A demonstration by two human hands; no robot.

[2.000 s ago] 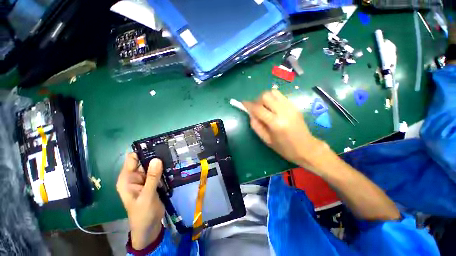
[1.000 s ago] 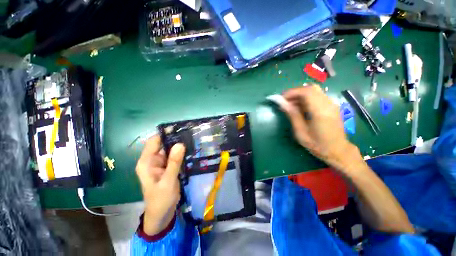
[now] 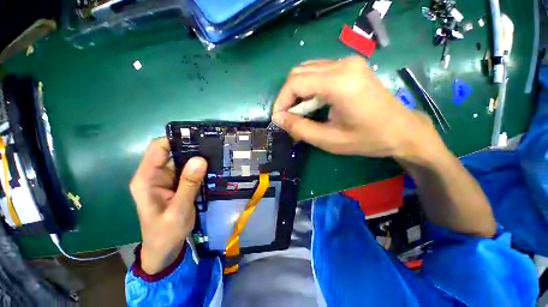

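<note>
The opened tablet inner assembly (image 3: 237, 186) is held over the bench's front edge. Its mainboard (image 3: 245, 151) with metal shields is at the far end, its silver-white battery (image 3: 225, 220) nearer me. An orange ribbon cable (image 3: 247, 217) runs from the board past the near edge. My left hand (image 3: 161, 201) grips the tablet's left side, thumb on top. My right hand (image 3: 354, 111) holds a short white pen-like tool (image 3: 307, 107) between thumb and fingers, over the tablet's far right corner. My fingers hide its tip and that corner; I cannot tell if it touches.
A second opened tablet (image 3: 24, 174) lies at left with a white cable (image 3: 90, 257). Blue-edged wrapped panels (image 3: 225, 18) are at the back. Tweezers (image 3: 425, 99), blue picks (image 3: 461, 90), a red block (image 3: 357, 40) and small parts (image 3: 444, 21) lie at right. A blue sleeve (image 3: 529, 144) shows at far right.
My right hand has brought the white tool from above the bench at right to the tablet's far right corner. My left hand still holds the tablet. The view has shifted.
</note>
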